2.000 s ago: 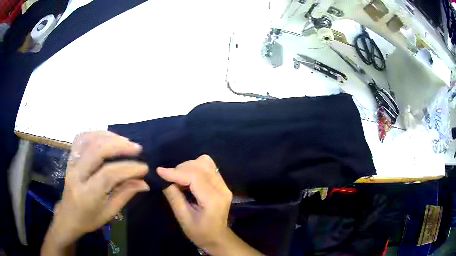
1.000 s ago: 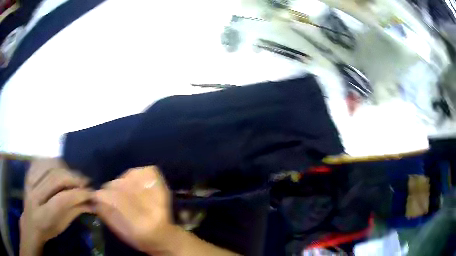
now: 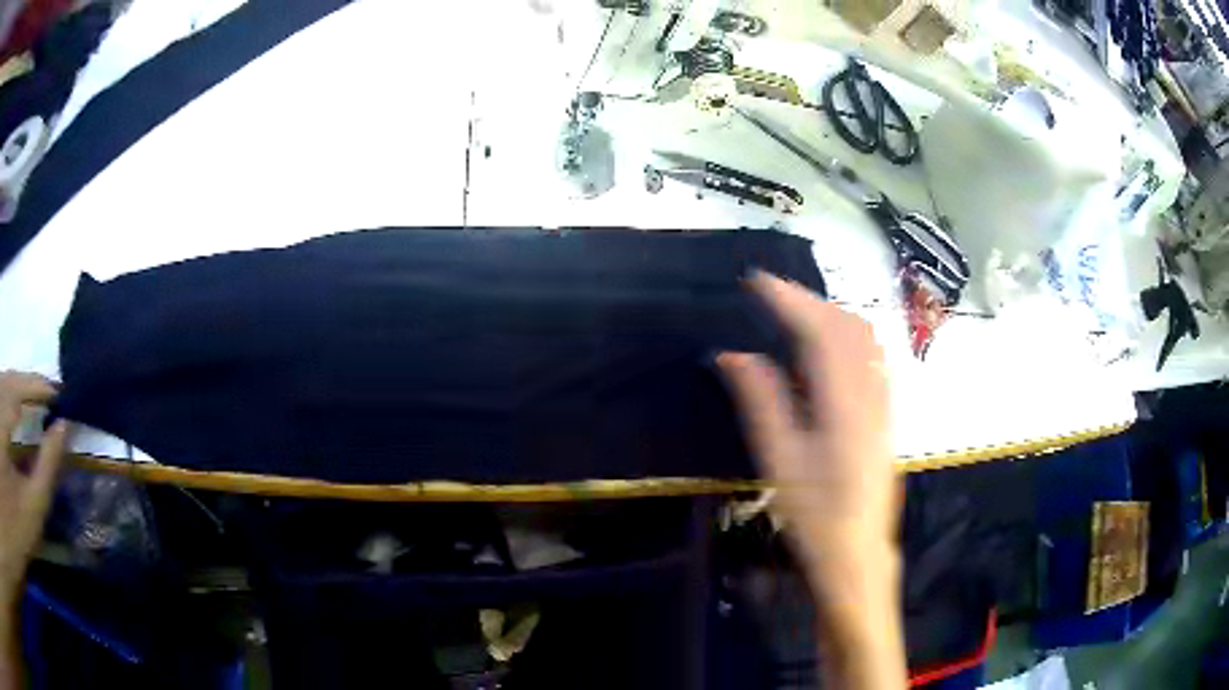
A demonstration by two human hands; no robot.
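Observation:
A dark navy-black garment piece (image 3: 431, 357) lies spread along the front edge of the white table. My left hand (image 3: 30, 438) is at the far left, partly cut off by the picture's edge, with thumb and fingertips pinching the cloth's left corner. My right hand (image 3: 815, 391) is over the cloth's right end, somewhat blurred, with thumb and fingers apart. Whether its fingertips touch the cloth cannot be told.
Thread snips (image 3: 728, 181), black-handled scissors (image 3: 871, 113) and shears with red cloth (image 3: 922, 256) lie on the right. A dark strip (image 3: 175, 101) crosses the far left. A white roll (image 3: 20, 151) is at the left. The table's yellow edge (image 3: 1011, 442) runs along the front.
The hands were close together at the cloth's left end and are now far apart, the right hand at the right end. The cloth now lies wider and flatter, and reaches further left.

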